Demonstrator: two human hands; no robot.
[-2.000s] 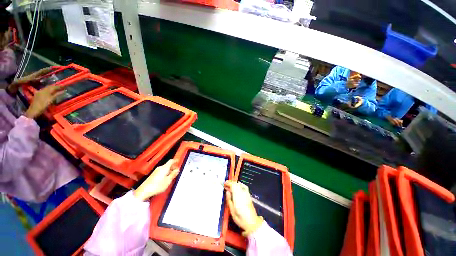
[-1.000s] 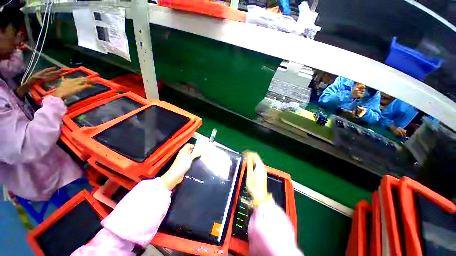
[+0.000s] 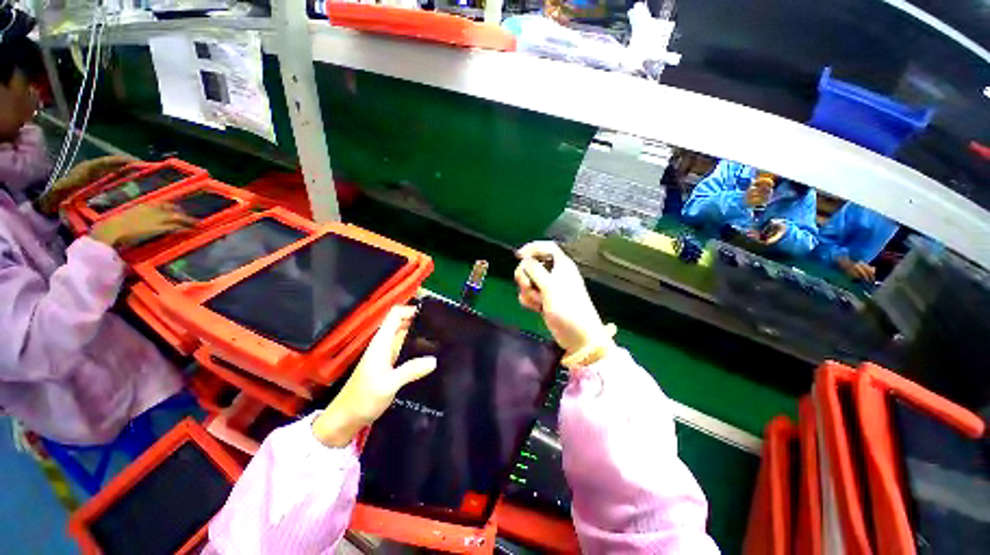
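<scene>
A tablet (image 3: pixel 467 417) with a dark screen, a line of small white text and a red square near its lower end rests in an orange tray (image 3: pixel 423 529). Its upper end is lifted out of the tray. A small plug (image 3: pixel 474 284) sticks up from its top edge. My left hand (image 3: pixel 380 374) holds the tablet's upper left edge, thumb over the screen. My right hand (image 3: pixel 556 284) is raised beyond the top right corner, fingers curled, with a small dark thing at the fingertips. A second tablet (image 3: pixel 540 468) with green text lines lies partly hidden under my right arm.
Stacked orange trays (image 3: pixel 315 293) with tablets stand at left, and another tray stack (image 3: pixel 830 466) at right. A white shelf beam (image 3: pixel 608 98) crosses above, holding a blue bin (image 3: pixel 868 114). A neighbour in pink (image 3: pixel 81 325) reaches over trays at left; people in blue sit opposite.
The screen went from a white page to dark. The tablet's upper end rose from the tray, and a plug now shows there. My right hand moved from the tablet's side to beyond its top.
</scene>
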